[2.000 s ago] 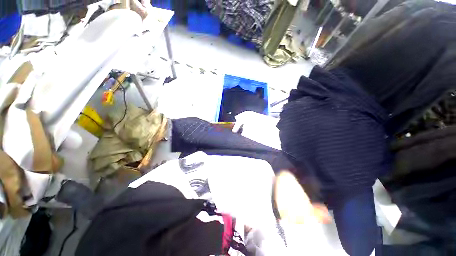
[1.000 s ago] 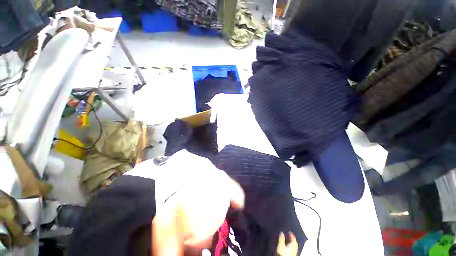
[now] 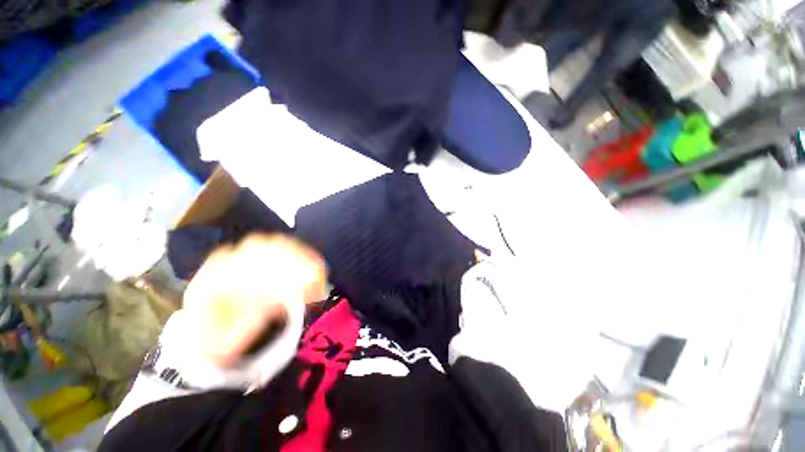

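Dark pinstriped shorts (image 3: 371, 234) lie over the near edge of the white-covered ironing table (image 3: 565, 256), right in front of my body. My left hand (image 3: 260, 300) is large and blurred at the left edge of the shorts; whether its fingers hold the cloth cannot be told. My right hand (image 3: 480, 255) shows only as a small skin-coloured spot at the right edge of the shorts, beside a white sleeve; the rest is hidden. A dark stack of shorts (image 3: 353, 71) lies beyond, over the navy padded board (image 3: 485, 124).
A blue crate (image 3: 146, 110) with dark garments stands on the floor at upper left, with a cardboard box (image 3: 207, 199) nearer. A dark plate (image 3: 662, 358) sits on the table at right. Blurred yellow parts show at the bottom right. Red, teal and green items are beyond the table.
The view has swung right and down, showing more table. My left hand has moved up to the shorts' left side. The shorts now lie between my hands, spread toward the stack.
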